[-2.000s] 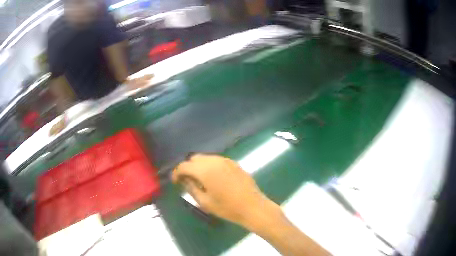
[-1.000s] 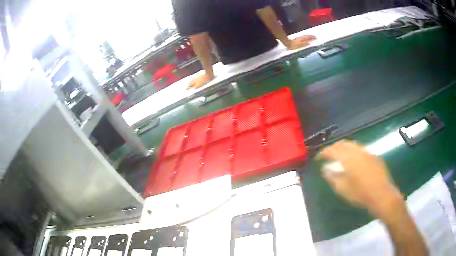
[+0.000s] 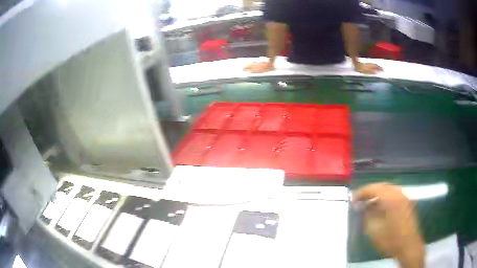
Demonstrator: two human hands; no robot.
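My right hand is blurred over the green belt, just right of the white work surface. Its fingers are curled; whether they hold anything cannot be told. My left hand is not in view. Several dark phone frames with white-looking centres lie in a row on the white surface at lower left. One more frame lies apart, left of my hand. A red plastic tray with two rows of compartments lies behind them. A cream plate sits along its front edge.
A large grey-white metal panel stands at left, above the frame row. Across the belt, a person in a dark top rests both hands on the white far edge. Thin frames lie on the belt's far side. Red stools stand behind.
The view has swung left and levelled, bringing the tray towards the middle and the row of frames fully into sight. My right hand remains over the belt, right of the tray, fingers curled.
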